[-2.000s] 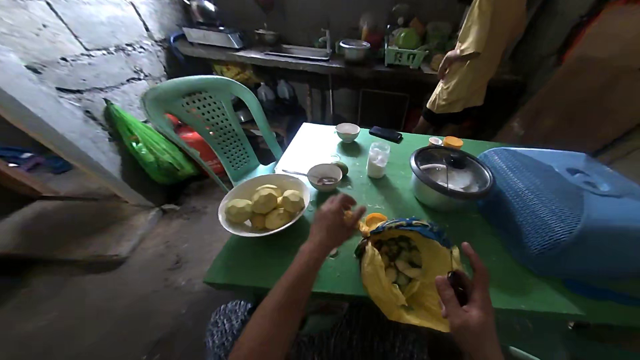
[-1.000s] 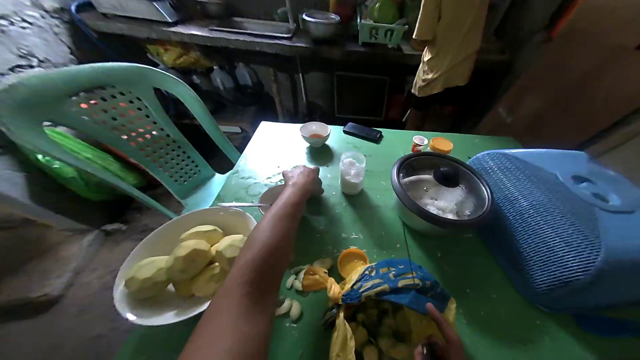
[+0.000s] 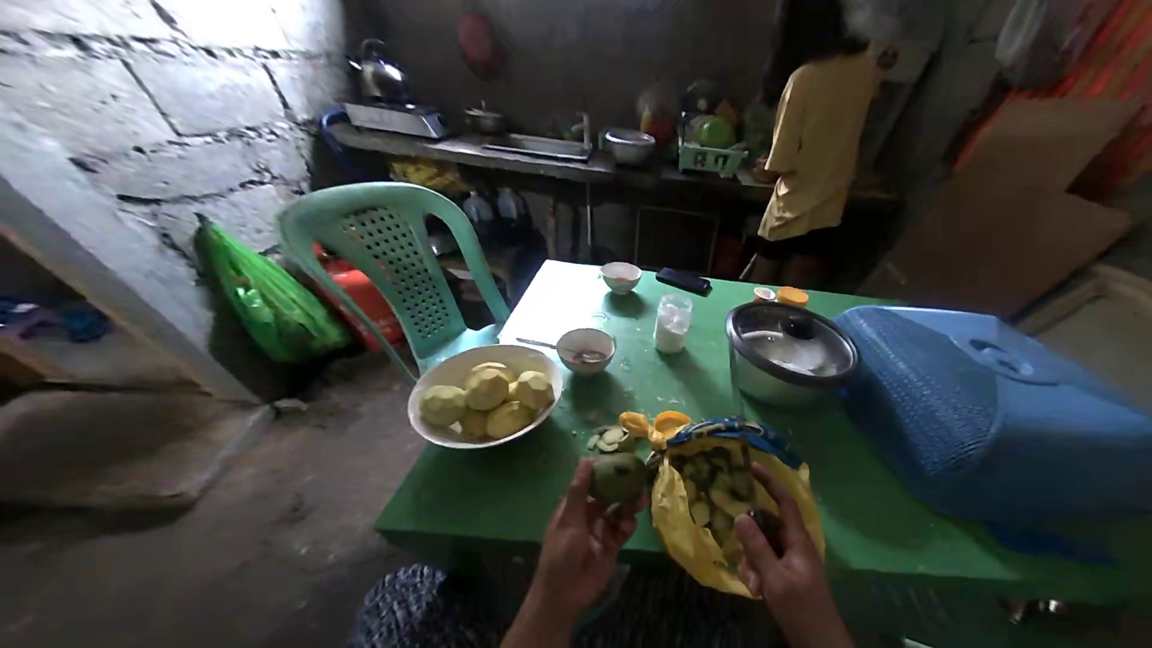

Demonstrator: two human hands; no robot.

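My left hand [image 3: 589,522] grips a round green unpeeled fruit [image 3: 618,477] just left of a yellow plastic bag [image 3: 675,522]. My right hand [image 3: 781,540] is closed around the dark handle of a knife [image 3: 765,526] over the bag's right side; its blade is hard to make out. Green peelings [image 3: 715,486] fill the open bag. Pale slivers [image 3: 612,438] lie on the table behind the fruit. Several peeled, yellowish fruits [image 3: 487,389] rest in a large white bowl [image 3: 423,423] to the left. A small bowl [image 3: 586,351] with something in it stands beside that.
On the green table [image 3: 486,495] stand a plastic cup of white contents [image 3: 672,324], another small bowl [image 3: 621,277], a dark phone-like object [image 3: 683,282], a lidded pot [image 3: 792,351] and a large blue plastic basket [image 3: 999,405]. A green chair [image 3: 396,261] adjoins it. A person [image 3: 823,135] stands at the counter.
My left hand, empty-looking two seconds ago and reaching across the table one second ago, is back near the bag with a green fruit. The view has swung up and back.
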